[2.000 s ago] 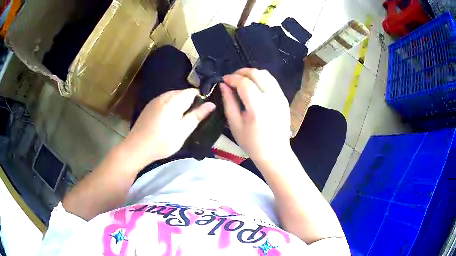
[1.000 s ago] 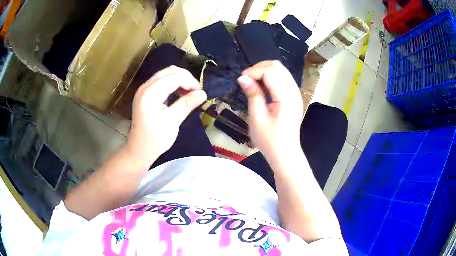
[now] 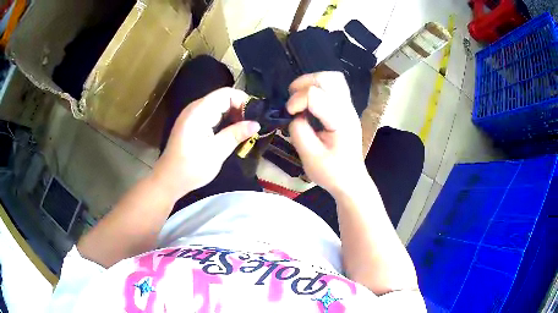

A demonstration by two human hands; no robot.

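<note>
A small dark pouch (image 3: 266, 115) is held above the lap, between both hands. Its dark lining shows, with a thin gold line at its edge and a bright gold piece (image 3: 248, 147) hanging below my left fingers. My left hand (image 3: 205, 137) pinches the pouch's left side between thumb and fingers. My right hand (image 3: 324, 125) has its fingers bent on the pouch's right side. The fingertips partly hide the pouch. Flat matt black pieces (image 3: 315, 52) lie heaped beyond the hands.
A tall torn carton (image 3: 131, 67) with dark goods stands at left. A low carton flap (image 3: 416, 49) sticks out behind the heap. Blue plastic crates (image 3: 517, 76) and a blue box (image 3: 483, 226) stand at right. A red object (image 3: 497, 21) is at the upper right.
The pouch has turned between the hands, and the gold piece now shows below it. The lining is bunched closer to the fingers. The right fingers have curled in onto the pouch.
</note>
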